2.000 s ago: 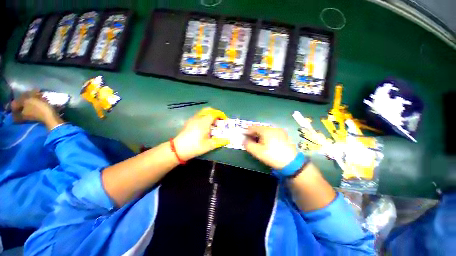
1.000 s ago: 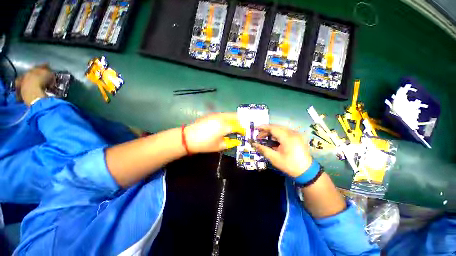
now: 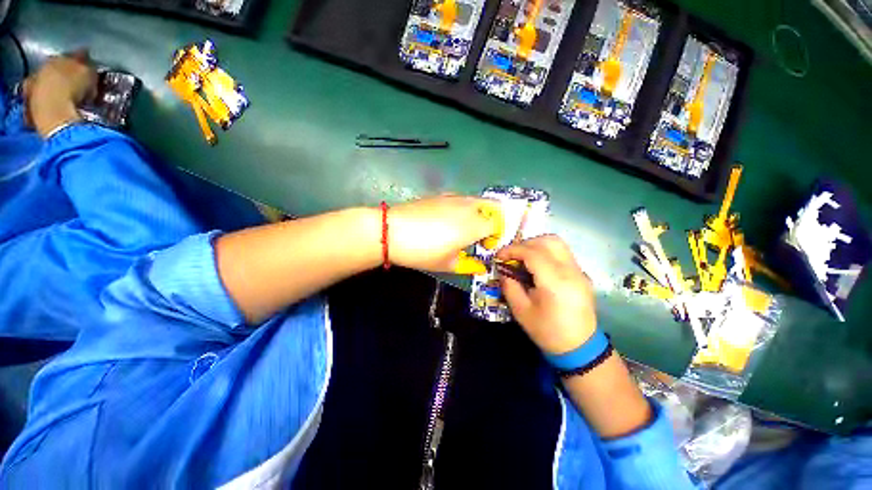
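A phone mid-frame with mainboard (image 3: pixel 490 300) is held upright in the picture at the bench's near edge, its circuitry end toward me. My left hand (image 3: pixel 442 233), with yellow finger cots on thumb and finger, grips it from the left and covers its middle. My right hand (image 3: pixel 552 292) is over its lower right part and holds dark tweezers (image 3: pixel 513 272) like a pen, tips at the phone's middle. The fingers hide the exact contact point of the tips.
A black phone tray (image 3: pixel 612 144) with several phones lies beyond. Spare tweezers (image 3: pixel 402 143) lie on the green mat. At right are flex cables (image 3: pixel 708 251), a clear bag (image 3: pixel 734 337) and a white liner pile (image 3: pixel 816 234). Another person's hand (image 3: pixel 59 91) is at far left, near more flex cables (image 3: pixel 207 88).
The phone went from lying sideways to upright in the picture, and my hands shifted with it. The tray and other bench items have shifted within the view. Both hands keep their hold.
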